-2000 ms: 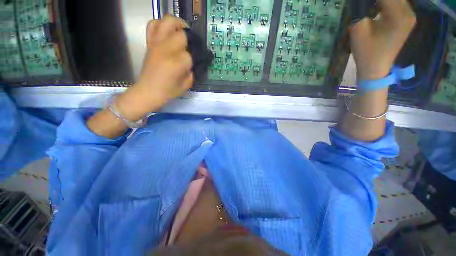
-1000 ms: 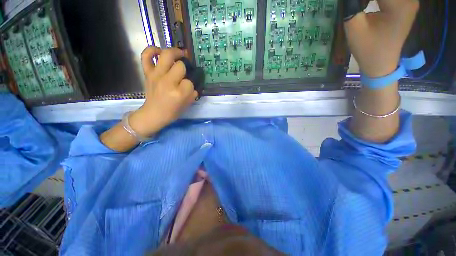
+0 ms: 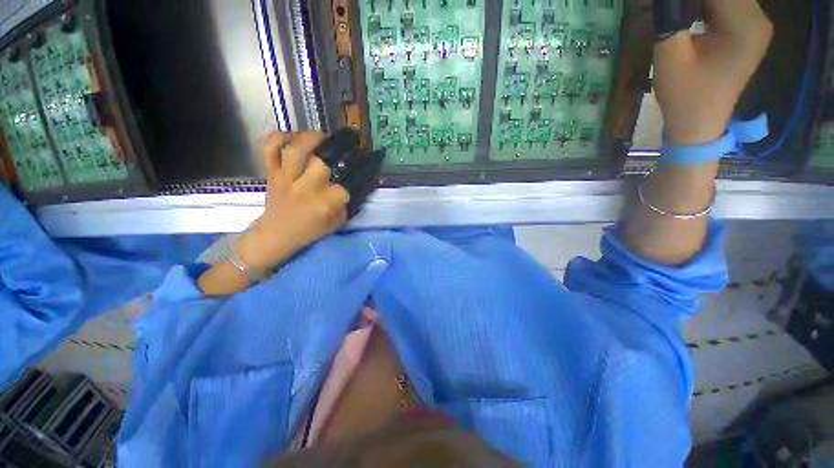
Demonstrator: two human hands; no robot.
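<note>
A dark carrier [image 3: 491, 82] lies in front of me with two green circuit panels [image 3: 425, 87] side by side, each with rows of small dark components. My left hand [image 3: 311, 187] is at the carrier's lower left corner, by the rail. Its thumb and finger wear black cots, their tips slightly apart, with nothing visible between them. My right hand [image 3: 709, 64] is at the carrier's right side, cut off by the top edge. It has a black covering, and its fingertips are hidden. A light blue strap is on my right wrist.
A silver-white rail [image 3: 498, 203] runs between my body and the carrier. Another carrier [image 3: 137, 169] with green panels is at the far left. Shiny rods [image 3: 272, 69] stand in the gap. A thin blue cord [image 3: 809, 91] is at the right. Another person's blue sleeve [image 3: 37, 274] is at the left.
My left hand has moved down towards the rail, and its black-covered fingers now show more clearly. My right hand has stayed by the carrier's right side. The left carrier has come further into view.
</note>
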